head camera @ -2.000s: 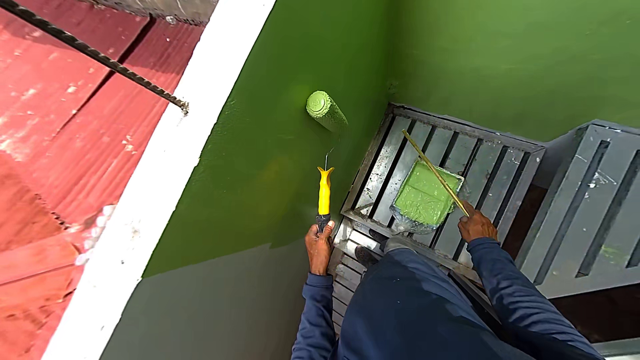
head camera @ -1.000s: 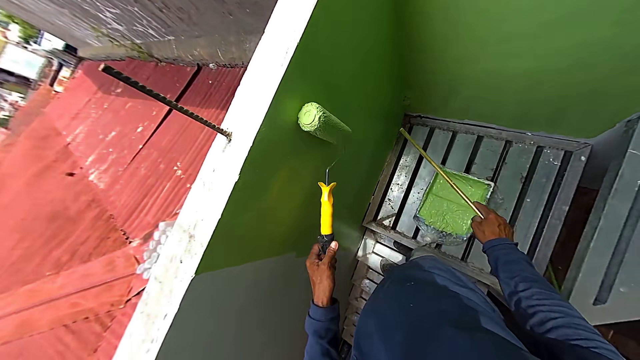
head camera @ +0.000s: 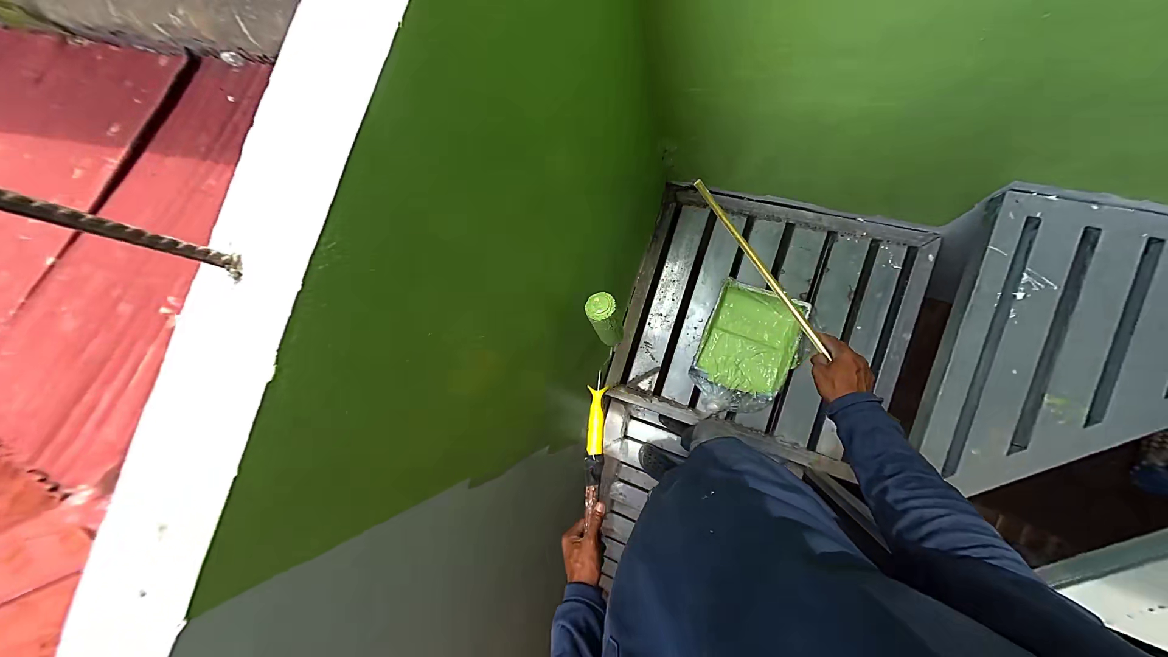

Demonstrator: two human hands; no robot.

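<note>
My left hand (head camera: 582, 547) is closed around the lower end of a paint roller's handle (head camera: 595, 424), yellow and black. The roller's green-coated sleeve (head camera: 603, 317) is beside the green wall (head camera: 456, 274); whether it touches the wall I cannot tell. My right hand (head camera: 841, 370) grips the near end of a thin golden-brown stick (head camera: 753, 257), which crosses above the corner of a paint tray (head camera: 750, 338). Green paint coats the tray, and clear plastic shows around its edges. Slats of a grey metal platform bear the tray.
A lower grey wall section (head camera: 411, 575) borders the green paint. Slatted metal steps (head camera: 1049, 338) stand at right, with dark gaps beside them. Along the left runs a white wall top (head camera: 214, 365), with a rusty rebar (head camera: 119, 230) reaching it over a red metal roof (head camera: 100, 301).
The roller has moved from higher on the green wall down toward the platform's corner, with my left hand still on its handle. My right hand still holds the stick. The view has shifted.
</note>
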